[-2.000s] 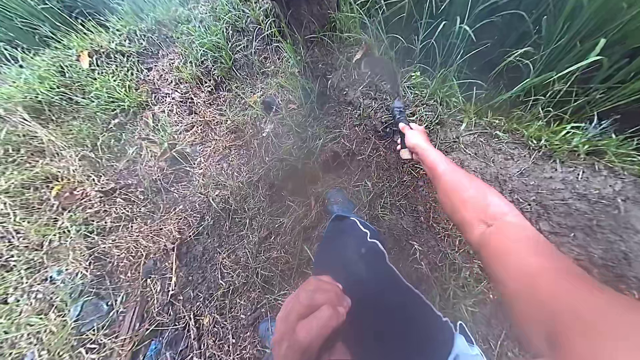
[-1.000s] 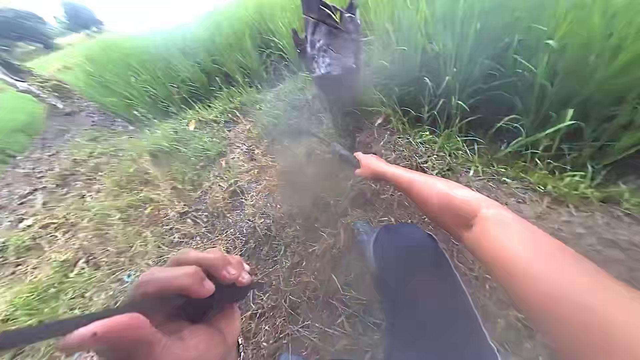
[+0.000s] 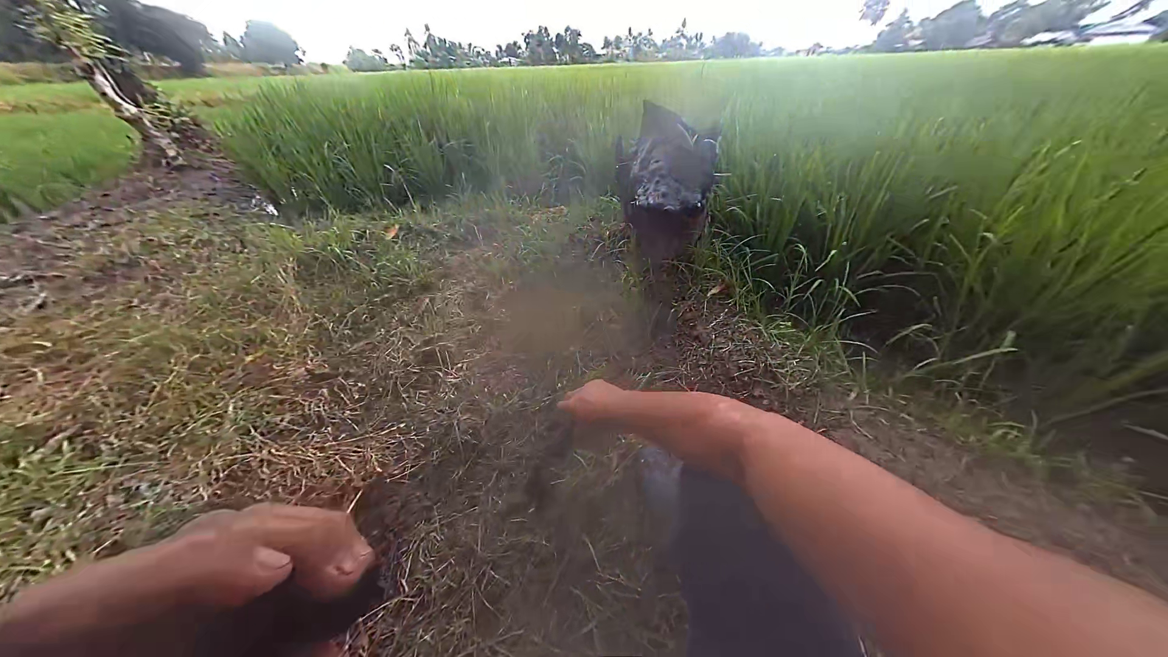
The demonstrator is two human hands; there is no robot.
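My right hand reaches forward at the centre, its fingers closed around a dark tool that is blurred by motion. The tool's exact kind cannot be told. At the lower left, my left hand is curled over a dark object, whose lower part runs out of view. Beyond my right hand, a dark, jagged tree stump stands upright at the edge of tall grass. Trodden dry grass and soil lie beneath both hands.
Tall green grass borders the ground behind and right of the stump. My trouser leg is below my right forearm. A leaning tree trunk stands at the far left, and bare soil runs along the right.
The view has tilted up, bringing the field and stump into sight. My left hand, bare at first, has a dark object in it from one second ago.
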